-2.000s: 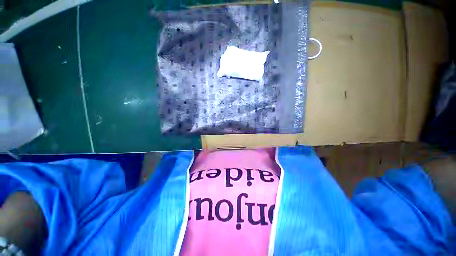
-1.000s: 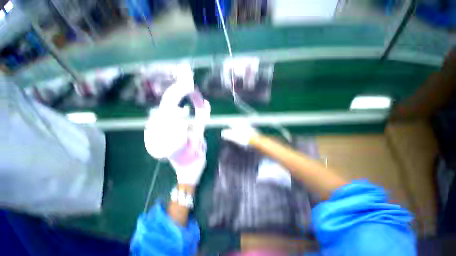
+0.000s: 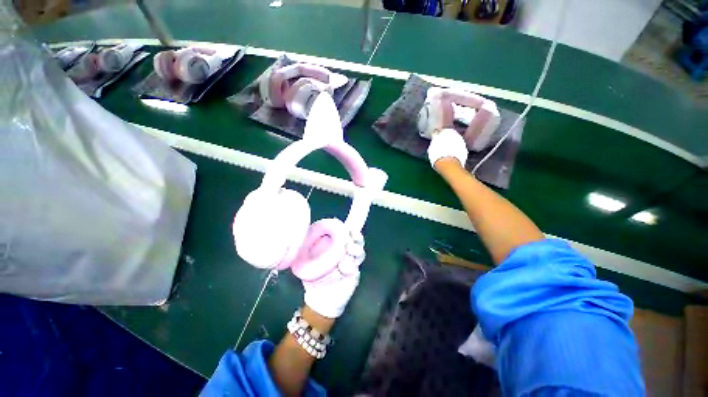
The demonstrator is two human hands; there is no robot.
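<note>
My left hand (image 3: 332, 287), in a white glove, holds a white and pink cat-ear headset (image 3: 272, 229) by one cup, raised over the bench. My right hand (image 3: 448, 149), gloved, reaches over the rail and touches a second headset (image 3: 483, 122) on the conveyor; whether its fingers grip it is unclear. That headset lies on a dark bubble bag (image 3: 404, 116). Another dark bubble bag (image 3: 419, 333) lies on the bench, with part of a small white packet (image 3: 478, 346) showing beside my right sleeve.
Several more headsets (image 3: 186, 65) lie on dark bags along the green belt. A white rail (image 3: 419, 205) divides bench and belt. A large whitish bag (image 3: 93, 186) stands at left. A white cable (image 3: 536, 89) hangs at right. Cardboard (image 3: 658, 349) shows at lower right.
The view has shifted. My right hand has moved from above the bench bag to a headset on the belt. My left hand still holds its headset. Two seconds ago no hands or headsets showed.
</note>
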